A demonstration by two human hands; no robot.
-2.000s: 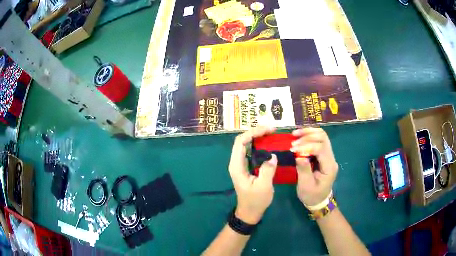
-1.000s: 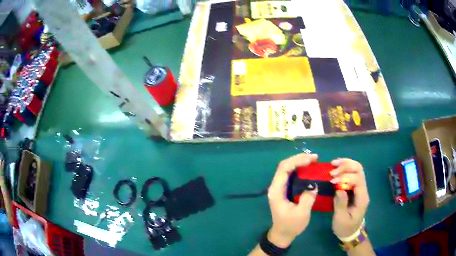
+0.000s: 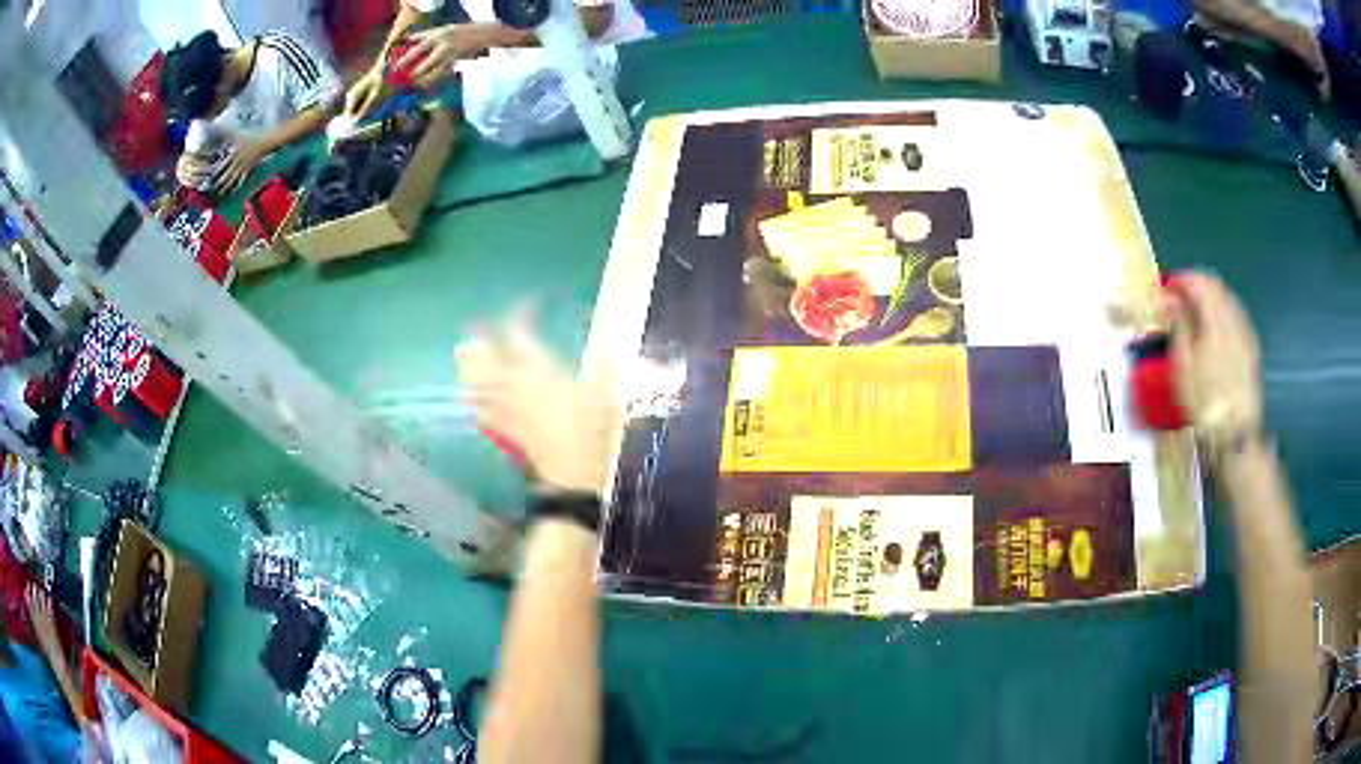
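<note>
My right hand (image 3: 1216,358) holds a red speaker (image 3: 1157,385) with a black strip at the right edge of the flattened printed carton (image 3: 1045,373). My left hand (image 3: 537,400) is blurred, at the carton's left edge beside the metal post. A small red edge (image 3: 505,443) shows under the left hand; the rest is hidden, so its grip is unclear.
A whitish metal post (image 3: 284,373) slants along the left. A box of black parts (image 3: 366,187) stands upper left, near people's hands. Black rings (image 3: 408,699) and plastic scraps lie lower left. A lit test device (image 3: 1206,719) is cut off lower right.
My hands have moved apart and forward from the near bench. The right carries the red speaker to the carton's right edge; the left has reached to the standing red speaker's area. The view has shifted forward.
</note>
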